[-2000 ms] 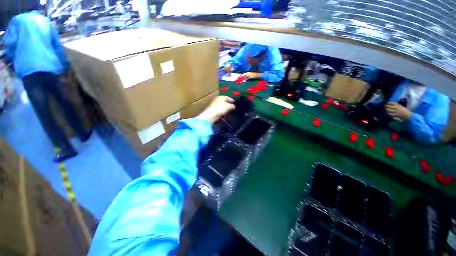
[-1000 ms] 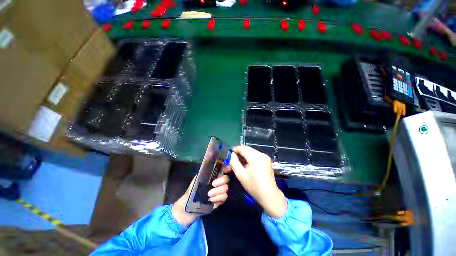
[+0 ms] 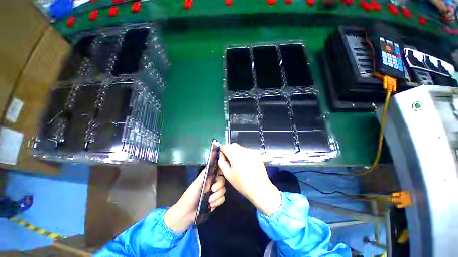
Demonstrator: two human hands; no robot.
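A phone display module (image 3: 207, 183) stands nearly edge-on in front of my body, below the bench's front edge. My left hand (image 3: 201, 197) is closed around its lower part, fingers on its right side. My right hand (image 3: 246, 173) has its fingertips at the module's top end; whether they pinch something small there is hidden. A clear blister tray (image 3: 282, 159) with dark modules in its six pockets lies on the green bench ahead. A taller stack of clear trays (image 3: 143, 120) with dark modules stands to the left.
A brown carton (image 3: 22, 75) stands at the far left. A black case (image 3: 346, 65) with a keypad unit (image 3: 390, 55) is right of the centre tray. An orange-ended cable (image 3: 384, 125) runs beside the white machine (image 3: 427, 150). Red parts line the far strip. A person's hand (image 3: 444, 10) shows top right.
Since one second ago, the module has turned from showing its metallic back to nearly edge-on. My right fingers remain at its top end. Two seconds ago an arm reached to the left tray stack.
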